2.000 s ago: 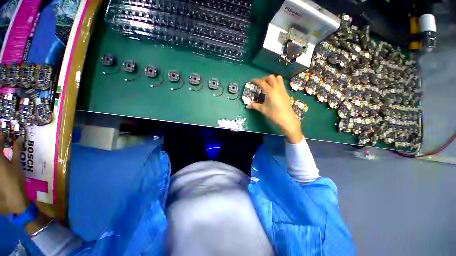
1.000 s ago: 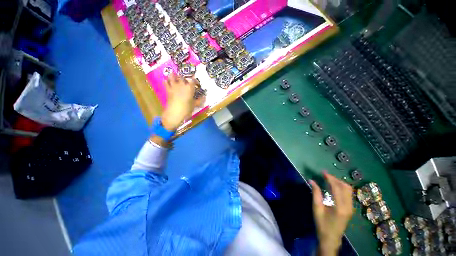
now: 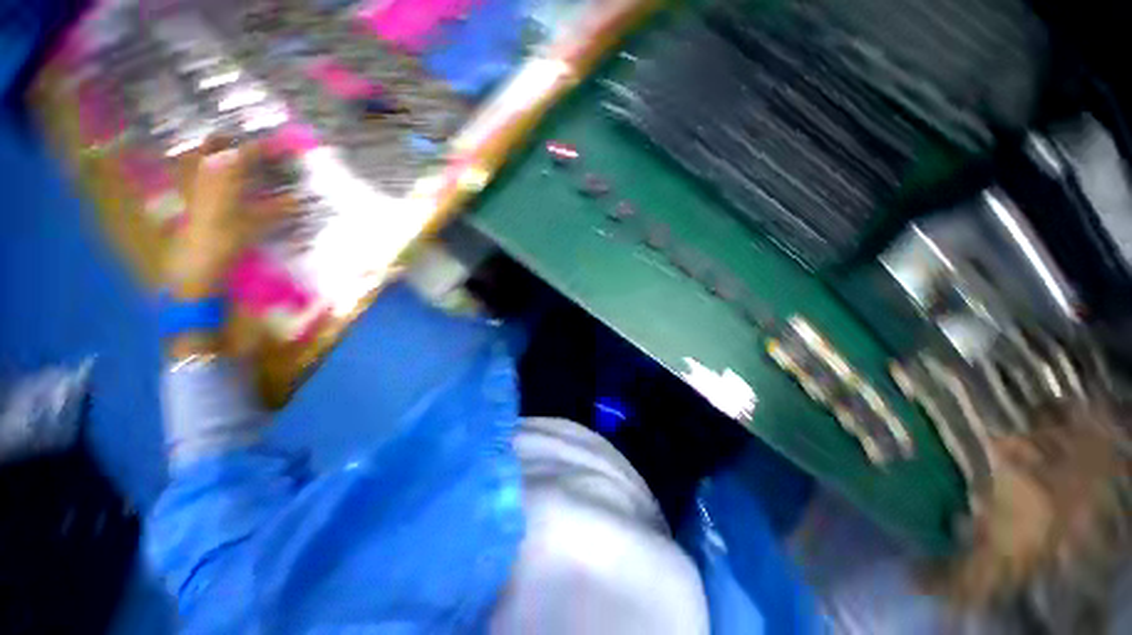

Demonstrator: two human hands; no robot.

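Note:
The picture is badly blurred. My left hand, with a blue wristband, is over the near left part of the pink and white printed carton; whether it holds anything cannot be told. My right hand is a blur at the lower right, over the near end of the massed boards; its fingers are not clear. A short row of circuit boards lies on the green mat. Small dark components lie in a line running from it toward the carton.
Blister trays lie at the back of the green mat. A white and silver screw feeder stands at the right. A patch of small white pieces lies at the near bench edge.
The view has swung back to the right and blurred. My right hand has moved from beside the small white pieces to the massed boards. My left hand remains over the carton.

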